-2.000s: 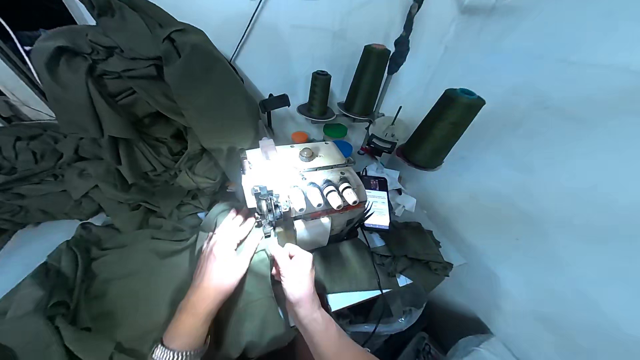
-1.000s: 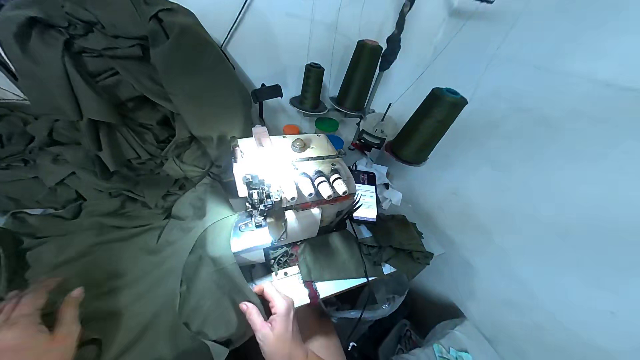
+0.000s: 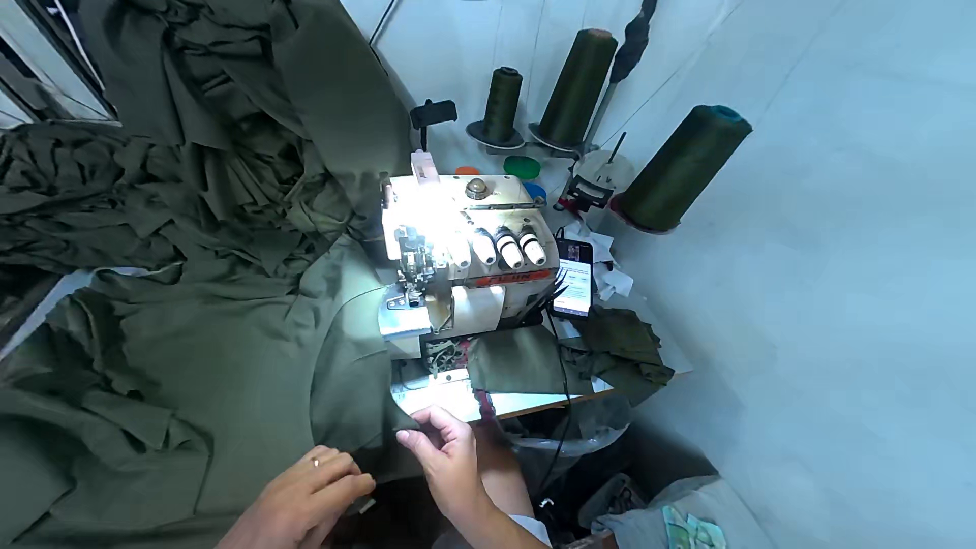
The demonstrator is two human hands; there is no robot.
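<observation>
A lit overlock sewing machine (image 3: pixel 488 252) stands at the centre. Dark olive fabric (image 3: pixel 229 366) spreads over the left side, and its curved, seamed edge lies just left of the presser foot. My right hand (image 3: pixel 446 457), below the machine, pinches the fabric's edge between thumb and fingers. My left hand (image 3: pixel 305 496), with a ring on one finger, is at the bottom, lower left of my right hand, its fingers curled at the fabric's lower edge; whether it grips cloth is unclear.
Cones of olive thread (image 3: pixel 682 168) stand behind the machine. A phone (image 3: pixel 573 278) and paper scraps lie at its right. Olive fabric pieces (image 3: pixel 518 362) rest along the table's front, with a black cord hanging over them. A plastic bag (image 3: pixel 587 427) hangs below, and a white wall rises at right.
Two seconds ago both hands were at the presser foot. My left hand went to the far left, then came back right, near my right hand. My right hand moved down from the machine.
</observation>
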